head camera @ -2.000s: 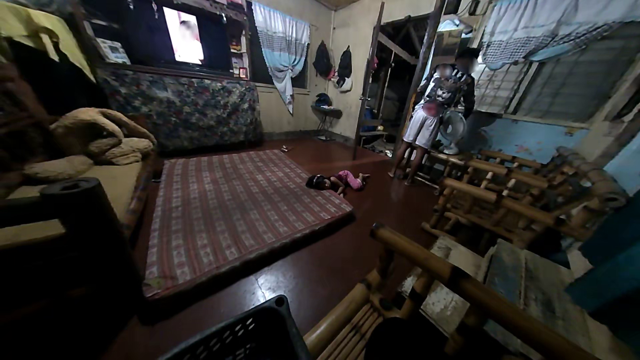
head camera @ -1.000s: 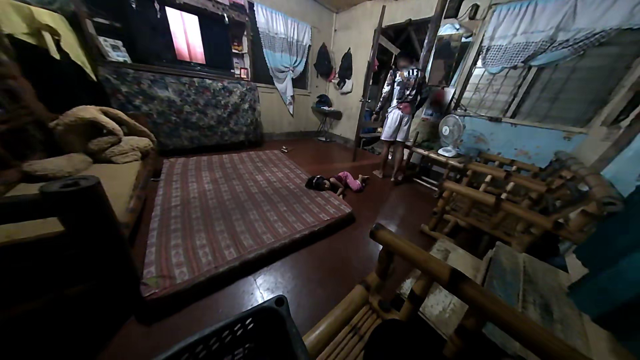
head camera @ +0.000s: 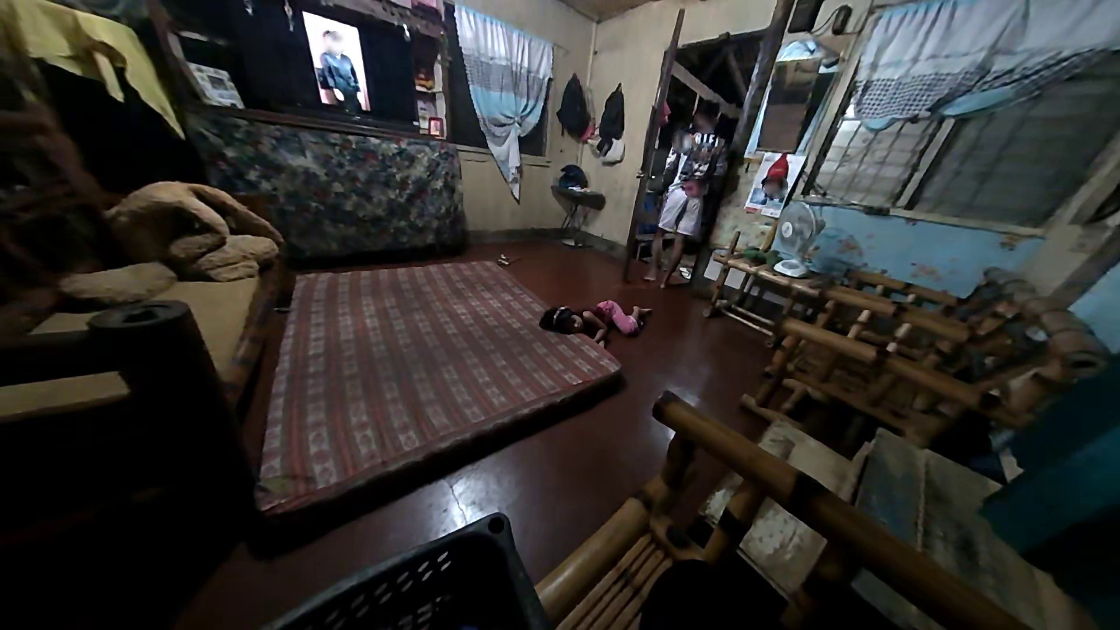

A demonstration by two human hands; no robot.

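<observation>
Neither my left hand nor my right hand shows in the head view, so what they hold or touch cannot be told. Nearest to me, at the bottom edge, is a black plastic basket (head camera: 411,582) with slotted walls. Beside it on the right stands a bamboo chair (head camera: 787,472). A striped mattress (head camera: 420,367) lies on the dark red floor. At its right edge a small person in pink bottoms (head camera: 617,317) lies with the head on the mattress corner. A person in white shorts (head camera: 681,210) stands in the doorway.
Bamboo furniture (head camera: 901,350) fills the right side, with a white electric fan (head camera: 798,232) on a bamboo bench. A cushioned seat (head camera: 201,324) with a brown plush blanket (head camera: 206,232) is at left. A lit television (head camera: 337,66) stands above a floral cloth.
The standing person has moved left, away from the fan and into the doorway. The television picture has changed. The person lying by the mattress has stayed in place.
</observation>
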